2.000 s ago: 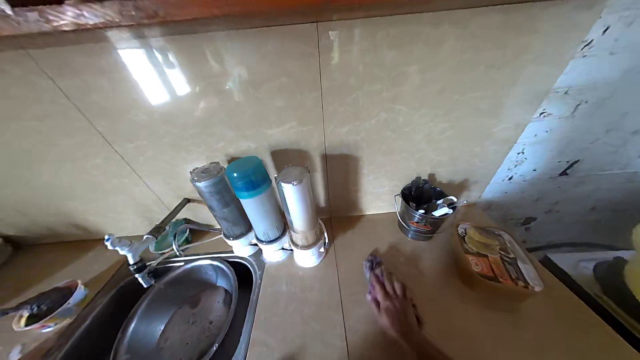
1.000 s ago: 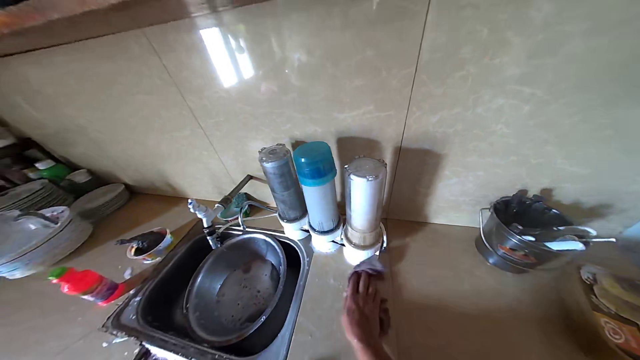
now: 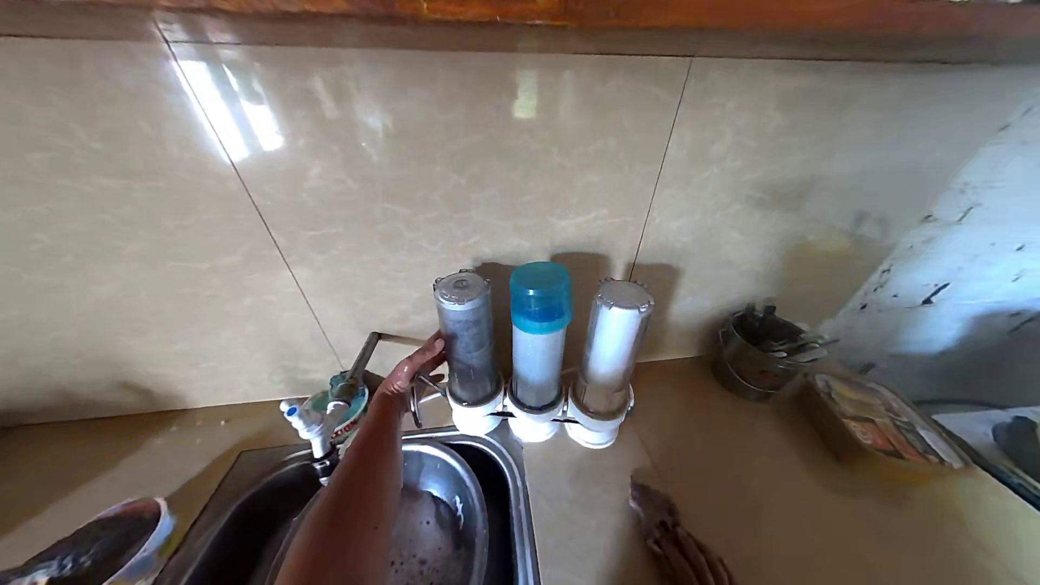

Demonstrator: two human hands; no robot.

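Note:
My left hand [image 3: 418,366] reaches over the sink, its fingers against the side of the grey filter cartridge [image 3: 469,341] at the left end of a three-part water filter. Beside that cartridge stand a blue-capped one [image 3: 539,349] and a white one [image 3: 615,341], all on white bases. At the bottom edge, my right hand [image 3: 691,561] rests on the worktop [image 3: 585,504], with a crumpled dark cloth [image 3: 652,502] under its fingers.
A steel basin [image 3: 467,496] with sudsy water sits in the sink, below a white tap [image 3: 309,424]. A tub [image 3: 154,536] stands at the left. To the right are a small metal bucket of utensils [image 3: 756,366] and a plastic container [image 3: 877,422]. A wooden ledge [image 3: 520,11] runs above.
My left hand has come into view and touches the grey cartridge. My right hand, near the white cartridge's base a second ago, is now farther from the filter, towards the front right.

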